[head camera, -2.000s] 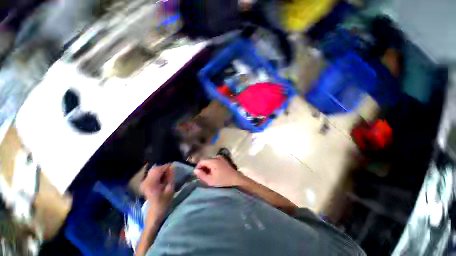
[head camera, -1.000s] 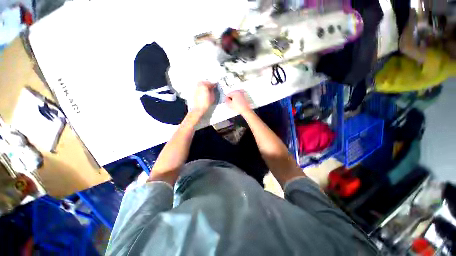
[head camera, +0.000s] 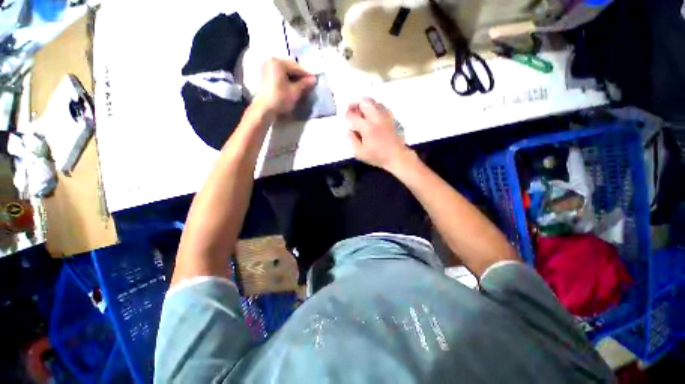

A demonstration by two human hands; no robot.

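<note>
My left hand [head camera: 284, 88] is over the white sewing table [head camera: 161, 169], its fingertips pinched at the edge of a small grey piece [head camera: 323, 100]; part of the piece is hidden by the hand and its shadow. My right hand [head camera: 373, 133] is just to the right, near the table's front edge, fingers loosely curled and apart, with nothing visible in it. Black cut pieces with white parts [head camera: 218, 86] lie on the table left of my left hand.
The sewing machine [head camera: 383, 37] stands at the back. Black scissors [head camera: 471, 73] and green-handled snips [head camera: 533, 61] lie right of it. A blue crate [head camera: 518, 169] with red cloth stands below right. Cardboard [head camera: 79, 217] is at left.
The view has turned from the floor and crates to the sewing table and moved closer. Both hands have come over the table, and my right hand has moved apart from my left.
</note>
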